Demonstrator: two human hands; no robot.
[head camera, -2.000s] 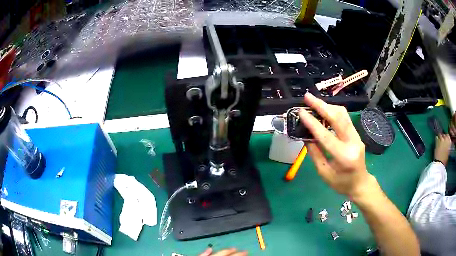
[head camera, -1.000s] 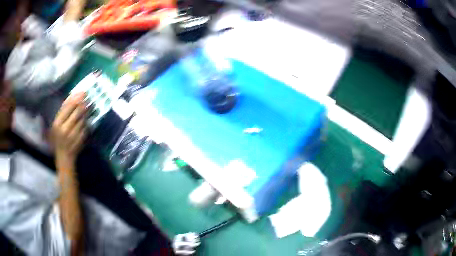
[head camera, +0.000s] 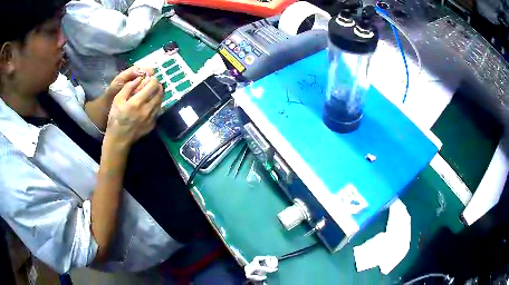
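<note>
Neither of my hands is in the picture. Nearest in front of me is the blue glue dispenser controller (head camera: 301, 122), with its knob (head camera: 294, 215) and display on the front side. A clear dispensing barrel (head camera: 346, 78) with a black cap and dark base stands upright on it. A small white scrap (head camera: 370, 158) lies on its top. A crumpled white wipe (head camera: 386, 239) lies on the green mat beside the box.
At left another person (head camera: 61, 161) in a pale smock works with both hands near a white tray with cut-outs (head camera: 187, 72). A black box (head camera: 192, 108), a phone-like device (head camera: 209, 139), a tape dispenser (head camera: 245, 50), an orange tray (head camera: 240, 4) and a white plug (head camera: 261, 268) also show.
The view has swung left, away from the press. My hand with the watch body, seen two seconds ago, is out of the picture. The neighbouring person and the controller's front now show sharply.
</note>
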